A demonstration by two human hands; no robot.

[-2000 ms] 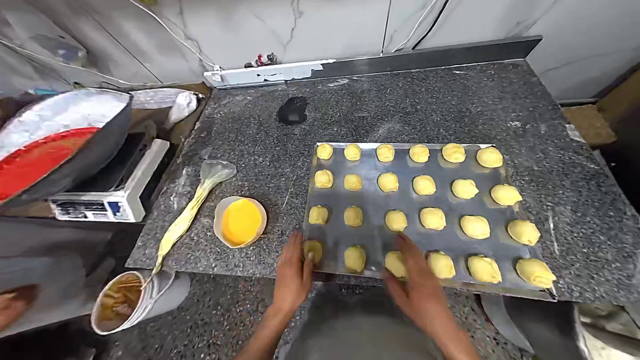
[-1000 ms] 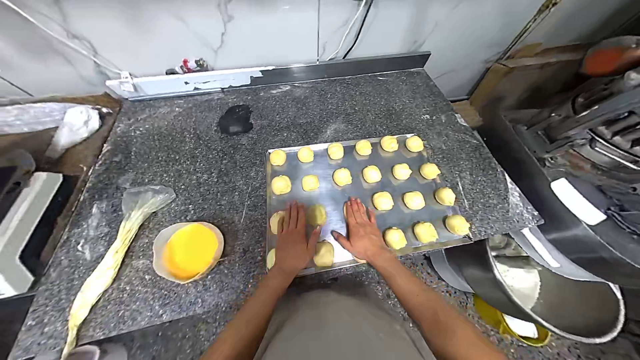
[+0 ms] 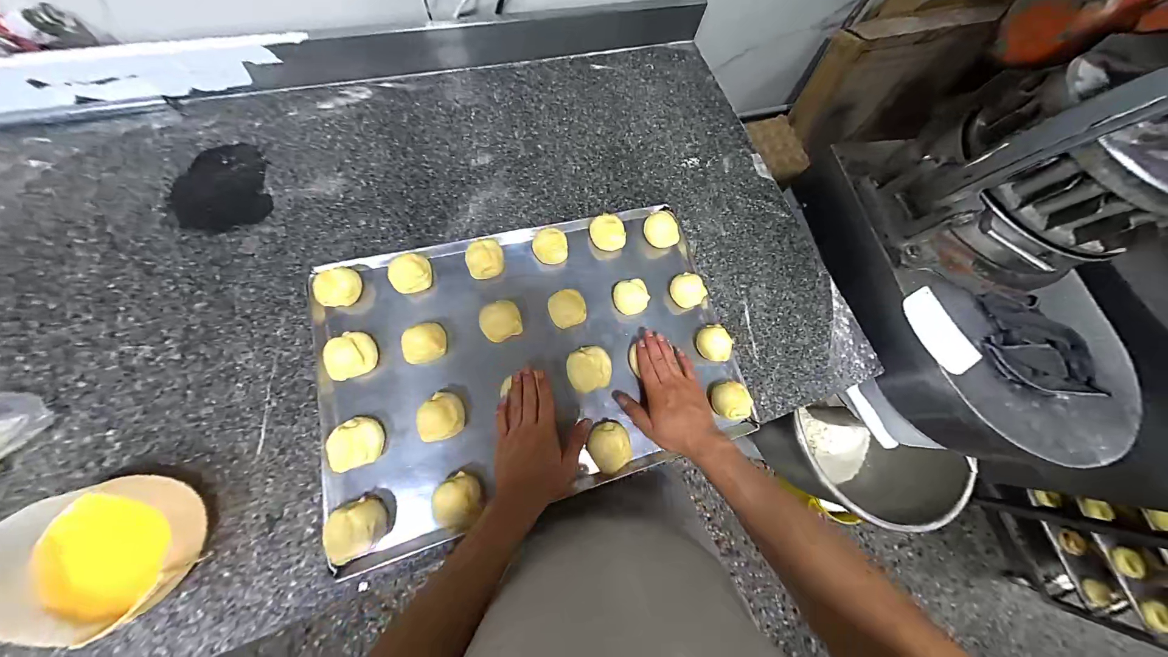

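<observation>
A metal baking tray [image 3: 383, 383] lies on the speckled stone counter with rows of yellow dough balls on it, among them one at its front edge [image 3: 609, 446]. My left hand [image 3: 532, 438] is palm down over the tray's front middle, its fingertips on a dough ball that they partly cover. To the right, my right hand [image 3: 669, 401] rests palm down, fingers over another ball [image 3: 637, 359], thumb spread out. Neither hand grasps anything. What lies under the palms is hidden.
A bowl of yellow liquid [image 3: 182, 538] stands at the front left, near a piece of clear plastic [image 3: 20, 422]. A dark patch [image 3: 221, 188] marks the counter. On the right are a large machine [image 3: 1031, 210], a metal bowl [image 3: 940, 493] and a rack with filled trays [image 3: 1049, 538].
Both hands have moved rightward over the tray, from its left front part to its middle and right. The view has swung right and come closer.
</observation>
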